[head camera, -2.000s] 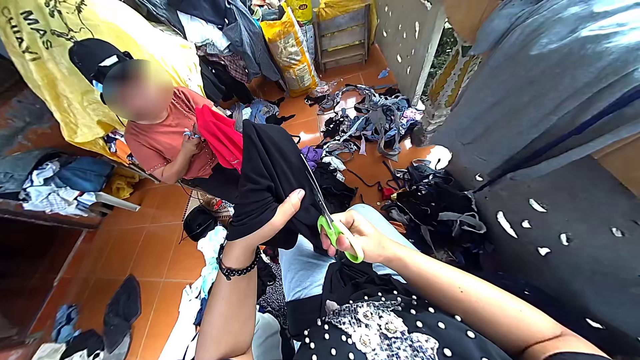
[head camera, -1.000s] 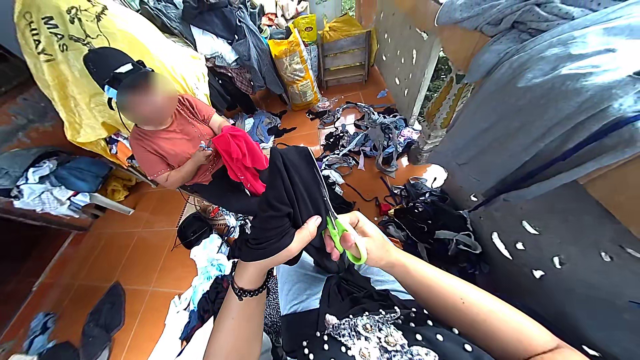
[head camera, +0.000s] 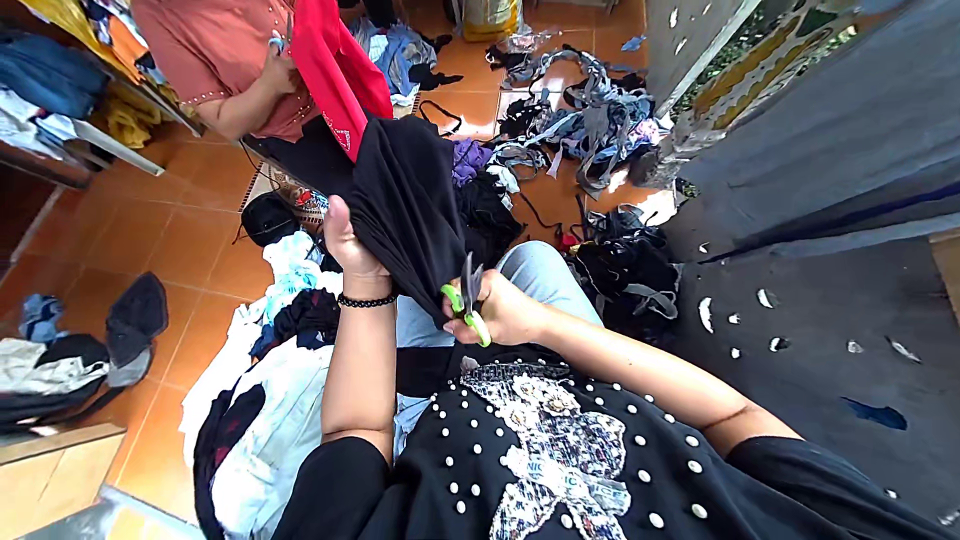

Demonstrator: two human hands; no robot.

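Observation:
Black cloth (head camera: 409,202) hangs in front of me above my knees. My left hand (head camera: 354,244) supports its left side, thumb up and palm against the fabric; the fingers are hidden behind it. My right hand (head camera: 499,307) grips scissors (head camera: 472,319) with green handles. Their blades point up and look nearly closed, beside the cloth's lower right edge. Some of the cloth lies close to the right fingers; whether they pinch it, I cannot tell. A red cloth (head camera: 337,71), held up by a person across from me, overlaps the top of the black one.
White and light blue garments (head camera: 277,420) are heaped at my left. Cut strips and scraps (head camera: 600,112) lie on the tiled floor ahead, with dark scraps (head camera: 630,262) by my right knee. A grey sheet with holes (head camera: 810,337) stands at the right. The other person (head camera: 225,67) holds small scissors.
The view has tilted down. The scissors, earlier along the black cloth's right edge with the blades against it, now stand lower and beside it. The red cloth is lifted higher against the black one.

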